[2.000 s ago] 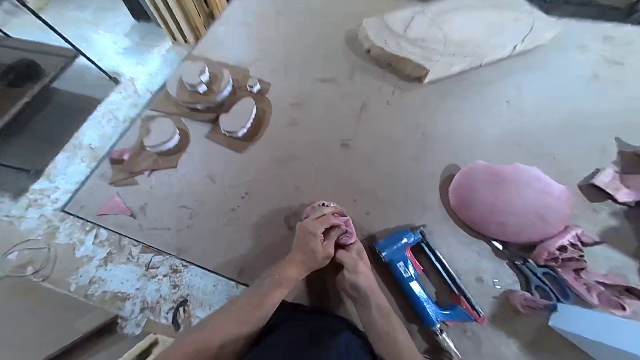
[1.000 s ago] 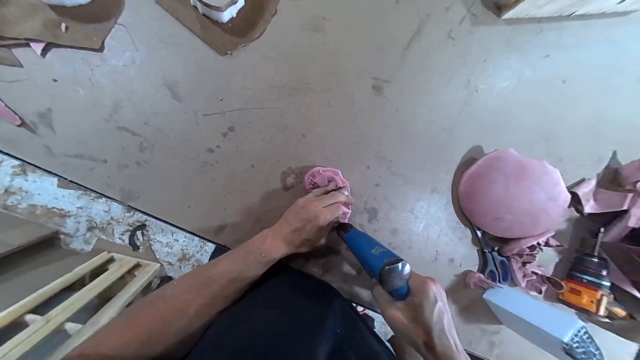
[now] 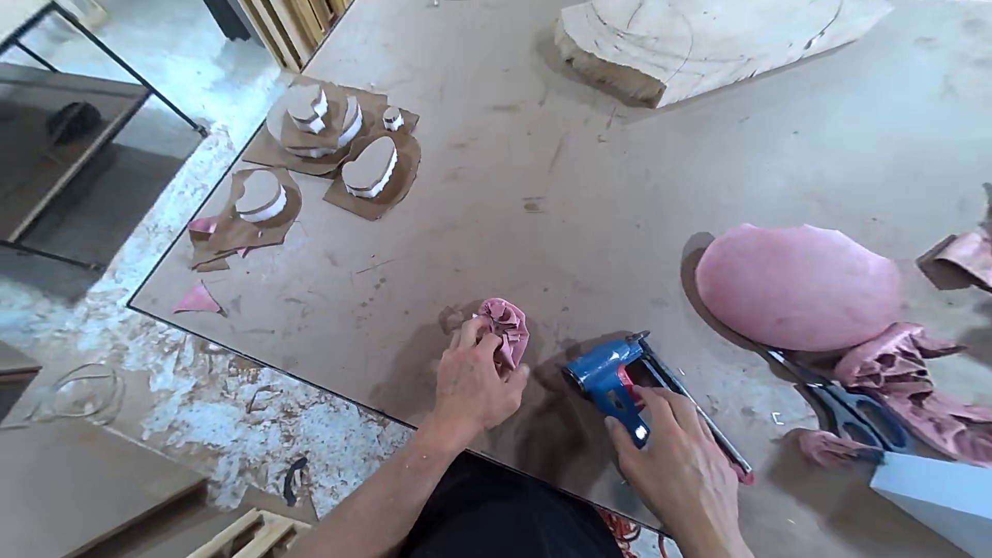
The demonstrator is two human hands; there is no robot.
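My left hand (image 3: 477,376) grips a small pink fabric-covered piece (image 3: 508,329) near the table's front edge, its gathered fabric facing up. To the right, a blue staple gun (image 3: 608,368) lies on its side on the tabletop. My right hand (image 3: 678,457) rests at its handle and red trigger, fingers partly curled; whether it grips the tool firmly cannot be told. A larger pink covered oval (image 3: 798,287) lies farther right. Beside it are scissors (image 3: 849,411) with dark handles, partly covered by crumpled pink fabric (image 3: 907,380).
White foam-edged shapes (image 3: 372,167) sit on brown board scraps (image 3: 271,225) at the back left. A pink scrap (image 3: 199,299) lies near the left table corner. A thick wooden slab (image 3: 697,46) stands at the back; a pale box (image 3: 938,496) sits at the lower right.
One second ago my right hand held the staple gun upright against the pink piece; now the tool lies on the table to its right. The view has shifted widely.
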